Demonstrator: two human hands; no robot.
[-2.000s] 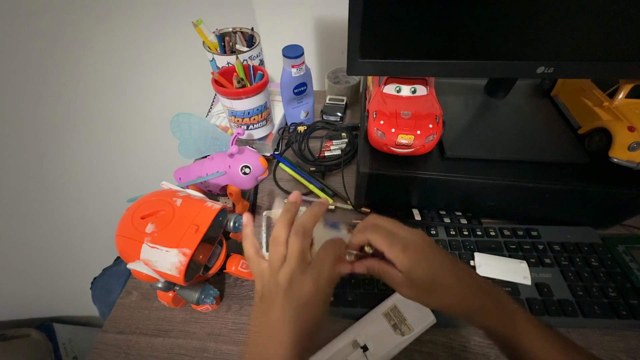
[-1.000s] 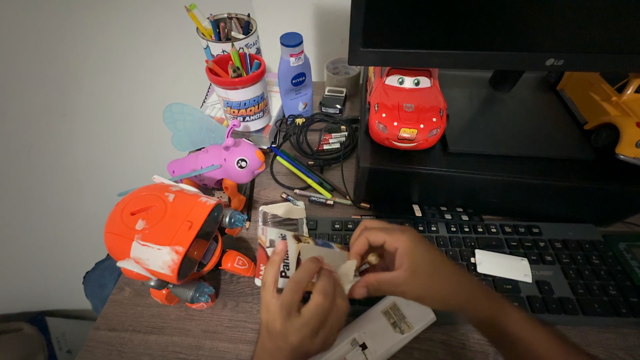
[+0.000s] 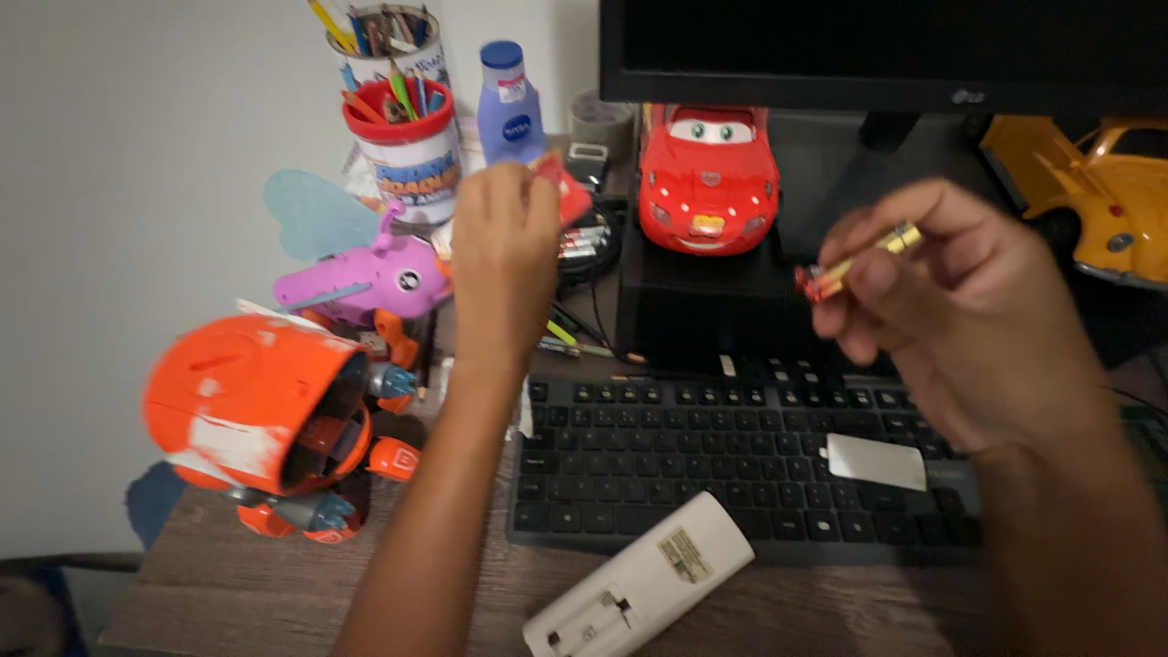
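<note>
My left hand (image 3: 506, 246) reaches toward the back of the desk and holds a red and white battery package (image 3: 564, 192), partly hidden by the fingers, in front of the lotion bottle. My right hand (image 3: 949, 292) is raised above the keyboard's right part, with small gold-coloured batteries (image 3: 862, 262) between thumb and fingers. A white remote control (image 3: 643, 584) lies back side up at the front, its battery compartment uncovered and no battery showing in it. The white battery cover (image 3: 876, 462) rests on the black keyboard (image 3: 675, 465).
An orange toy vehicle (image 3: 246, 401) and a purple winged toy (image 3: 365, 283) stand at left. Behind are a red-rimmed pencil cup (image 3: 411, 173), a lotion bottle (image 3: 511, 119), coiled cables and several loose batteries (image 3: 584, 243). A red toy car (image 3: 707, 182) sits below the monitor (image 3: 876, 55); a yellow one (image 3: 1113, 210) is at right.
My hands were together over the package and have moved apart. The left has gone toward the back with the package; the right has moved right and up with the batteries.
</note>
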